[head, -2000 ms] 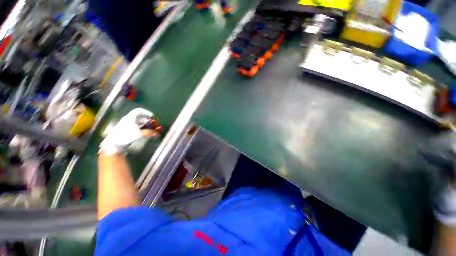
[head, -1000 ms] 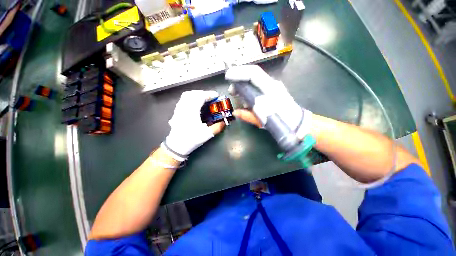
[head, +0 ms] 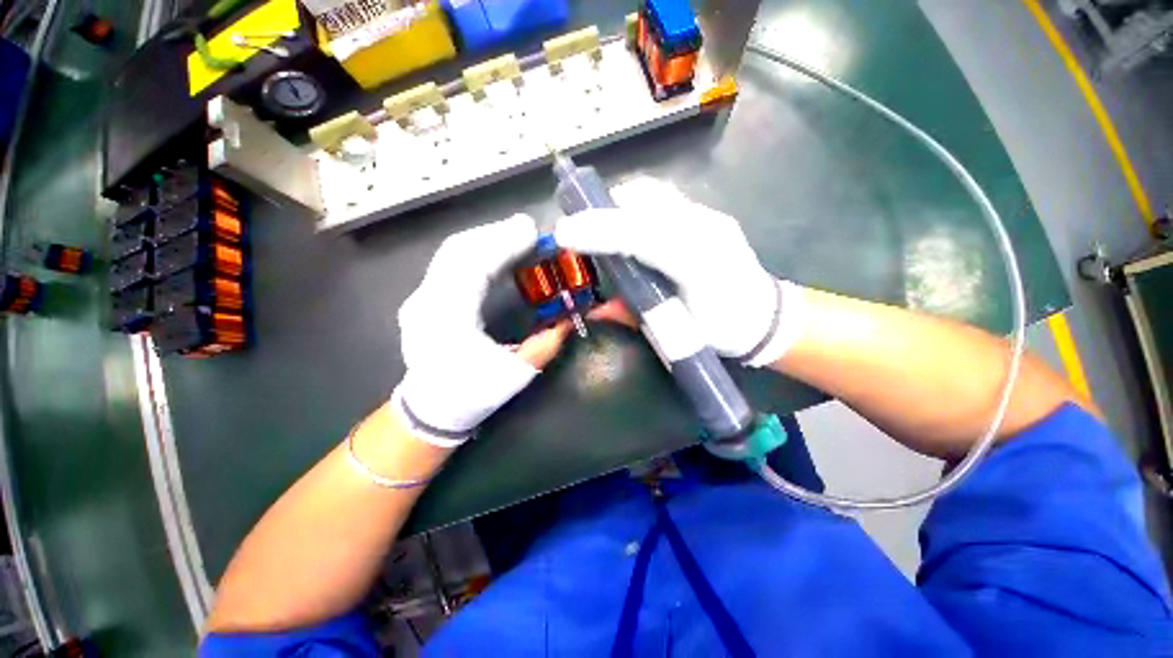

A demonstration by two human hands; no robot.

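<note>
A small wound coil (head: 556,276) with orange windings and blue and black parts is held between my hands above the bench. Thin pins show at its lower side. My left hand (head: 466,324), in a white glove with bare fingertips, grips the coil from the left. My right hand (head: 688,264), gloved the same way, holds a grey cylindrical tool (head: 672,337) and touches the coil's right side with its fingers. The tool's thin tip points up and away, toward the rail, not at the coil. A green fitting and a clear hose are at its back end.
A pale fixture rail (head: 489,139) with cream clips lies behind my hands; another coil (head: 669,49) stands at its right end. A coil stack (head: 183,264) is at left, before a black box (head: 154,109). Yellow (head: 392,49) and blue (head: 504,16) bins are behind. The hose (head: 993,231) loops right.
Two seconds ago my left hand was over the conveyor, holding a coil. Since one second ago, both hands hold the coil closer together, its windings turned more upright, and the tool shows more clearly.
</note>
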